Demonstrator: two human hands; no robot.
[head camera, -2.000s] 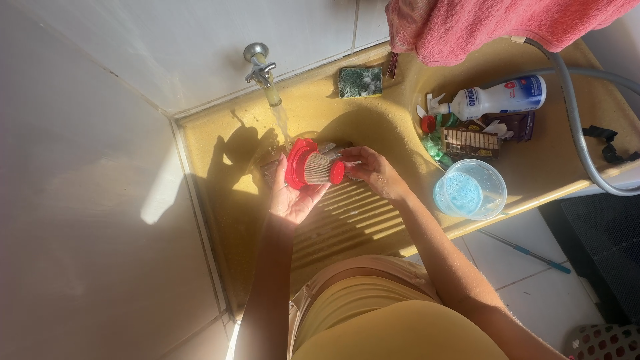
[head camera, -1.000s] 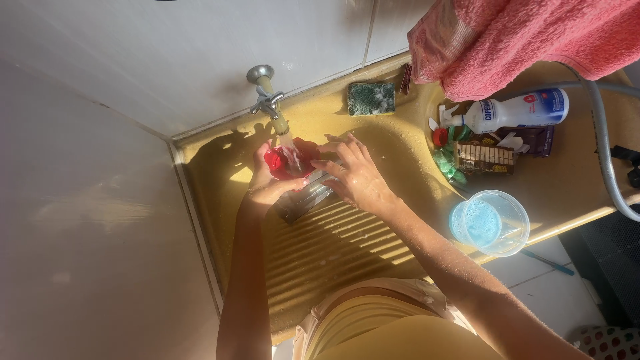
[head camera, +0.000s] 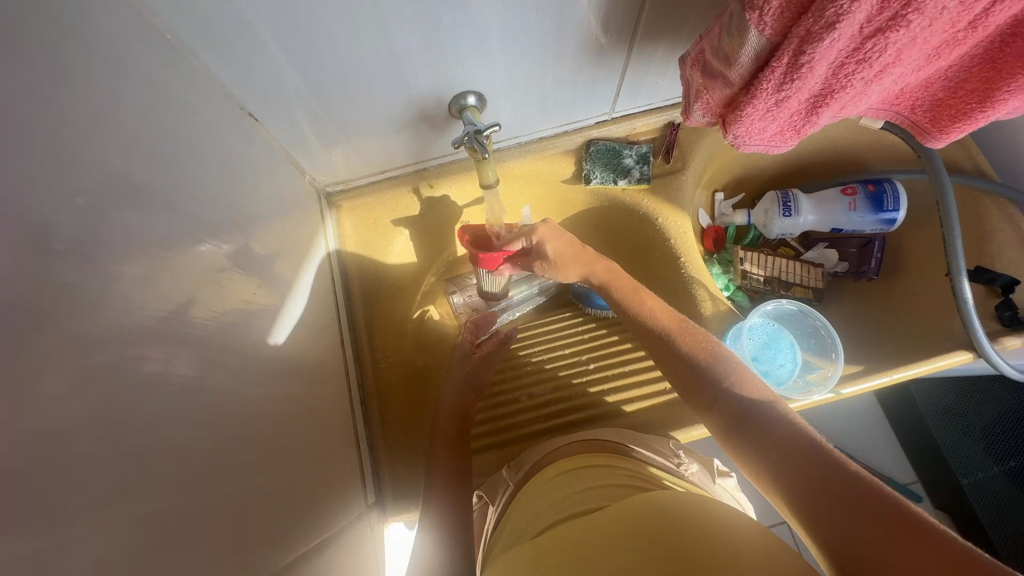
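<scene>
My right hand (head camera: 552, 250) grips the red rim of a pleated filter (head camera: 490, 258) under the tap (head camera: 478, 140), from which water runs into its top. The pleated part hangs downward. My left hand (head camera: 482, 334) is just below the filter with its fingers raised; it seems to hold nothing, though shadow dims it. Behind the filter a clear plastic cylinder (head camera: 524, 298) lies on the yellow washing sink (head camera: 384, 320). A blue brush (head camera: 590, 299) with bristles rests at the cylinder's right end, partly behind my right wrist.
A green scouring sponge (head camera: 616, 164) and a clothespin (head camera: 670, 144) lie on the back ledge. To the right are a white spray bottle (head camera: 832, 210), wrappers (head camera: 780, 276), a clear tub with blue soapy liquid (head camera: 788, 348) and a grey hose (head camera: 952, 232). A pink towel (head camera: 872, 64) hangs above them.
The filter was held in both hands on its side two seconds ago; now it hangs upright from my right hand. My left hand has let go and moved down below it.
</scene>
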